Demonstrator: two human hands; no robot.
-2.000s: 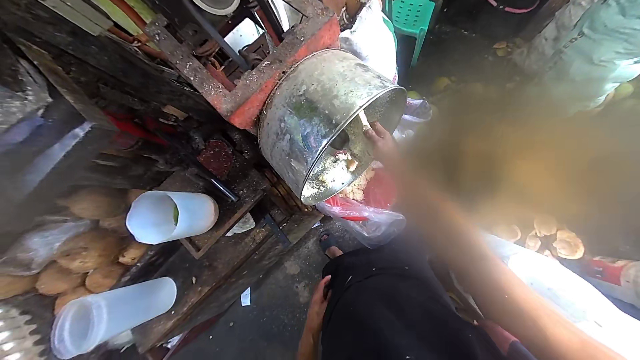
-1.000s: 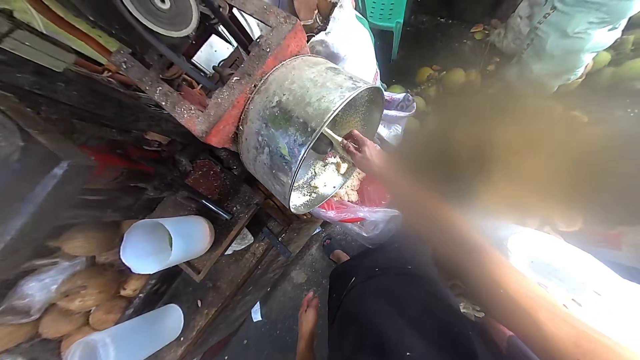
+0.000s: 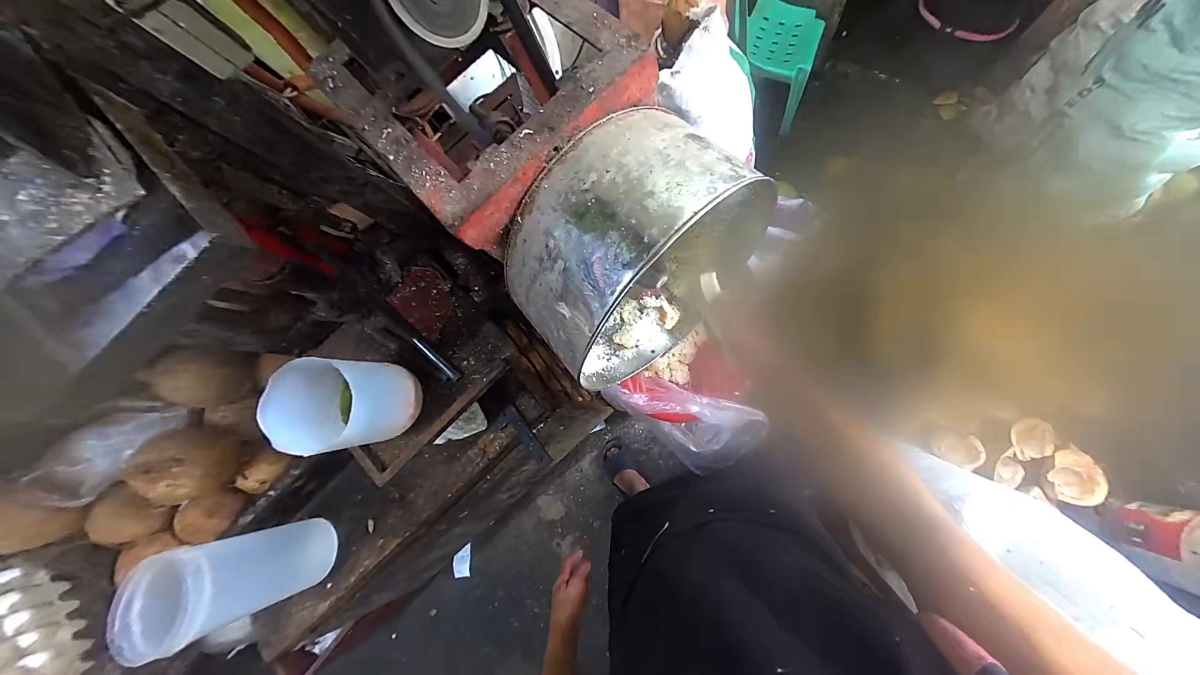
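Note:
My right hand (image 3: 736,300), blurred, is at the open mouth of a dented metal drum (image 3: 609,220), its fingers around a short pale tool or handle (image 3: 710,286); the tool's far end cannot be made out. White, crumbly grated material (image 3: 642,323) lies inside the drum's lower rim. Just under the mouth is a clear plastic bag (image 3: 698,427) with a red rim or lining and more pale crumbs (image 3: 675,361). My left hand (image 3: 571,581) hangs beside the dark trousers, empty, with fingers loosely apart.
A red machine frame (image 3: 562,131) adjoins the drum. At left, two translucent plastic containers (image 3: 380,403) (image 3: 253,572) stand near a wooden bench (image 3: 403,525) and brown husked coconuts (image 3: 183,464). Pale shell pieces (image 3: 1073,476) lie at right. A green plastic stool (image 3: 783,42) is behind.
My right hand stays at the drum's mouth and is now more blurred; the pale tool showed more clearly one and two seconds ago. My left hand still hangs low.

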